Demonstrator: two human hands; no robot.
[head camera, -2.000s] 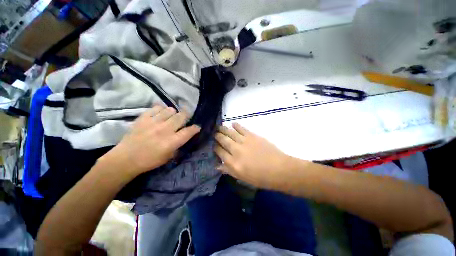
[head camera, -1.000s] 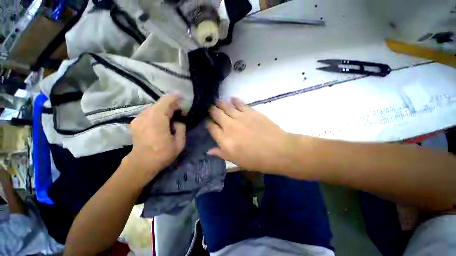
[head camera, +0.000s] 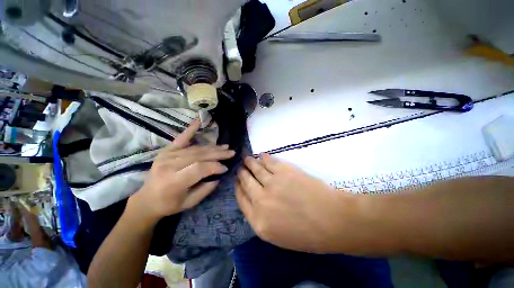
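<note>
The light grey shell (head camera: 121, 140) with black stripes is bunched left of the needle area. The black fabric band (head camera: 230, 126) runs from under the cream ribbed knob (head camera: 202, 96) down to my fingers. The dark grey patterned lining (head camera: 208, 222) hangs below, over the table's front edge. My left hand (head camera: 183, 174) lies flat on the band and shell, index finger stretched up near the knob. My right hand (head camera: 282, 197) rests at the band's right edge, fingertips on the cloth and fingers together. The needle point is hidden.
The machine head (head camera: 107, 39) looms at top left. Open black snips (head camera: 422, 100), a silver strip (head camera: 327, 37) and a yellow tool (head camera: 490, 52) lie right. A scale (head camera: 417, 175) and a small white block (head camera: 500, 138) are near the front edge. A blue basket (head camera: 66, 197) stands left, with a person's arm (head camera: 34, 225) beyond.
The view has moved closer and the machine head now covers more of the upper left. My left hand has gone from bunched fingers to spread, flatter ones. My right hand stays beside the band.
</note>
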